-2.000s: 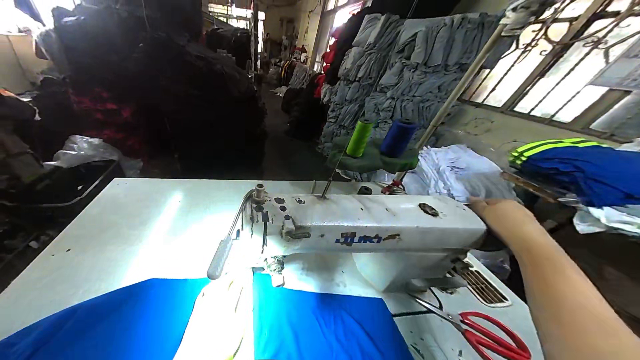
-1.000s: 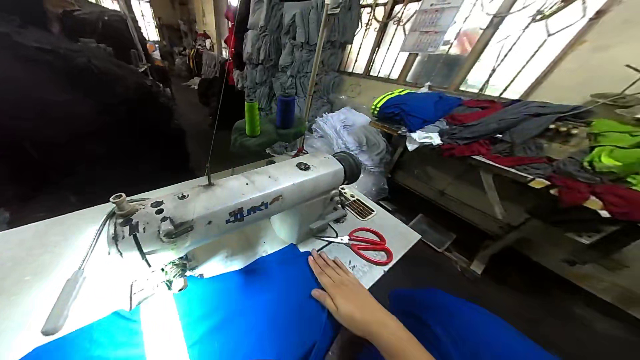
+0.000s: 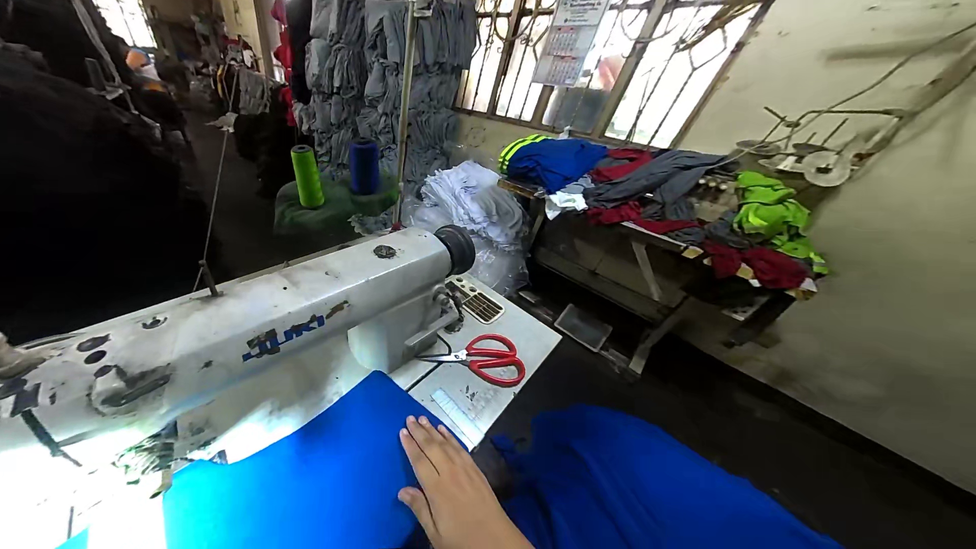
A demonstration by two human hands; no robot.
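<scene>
My right hand point(image 3: 450, 480) lies flat on a blue fabric piece point(image 3: 305, 473) on the sewing table, its fingertips near the cloth's right edge. The fabric reaches left to the needle area of a white Juki sewing machine point(image 3: 305, 297). Beyond my fingers, red-handled scissors point(image 3: 496, 360) rest on the tabletop beside the machine's base. More blue cloth point(image 3: 625, 480) hangs or lies to the right of my hand, below the table's level. At the far left end of the machine a small pale shape shows; whether it is my left hand is unclear, so I count that hand as unseen.
Behind the machine stand a green thread cone point(image 3: 307, 177) and a blue thread cone point(image 3: 364, 166). White cloth in clear plastic point(image 3: 473, 210) lies past the handwheel point(image 3: 455, 249). A side table point(image 3: 648, 236) bears heaped garments. Grey garments point(image 3: 419, 84) are stacked by the barred window.
My right hand has moved from the machine's handwheel end down onto the blue fabric. The fabric now reaches farther right, near the scissors. The view has swung to the right.
</scene>
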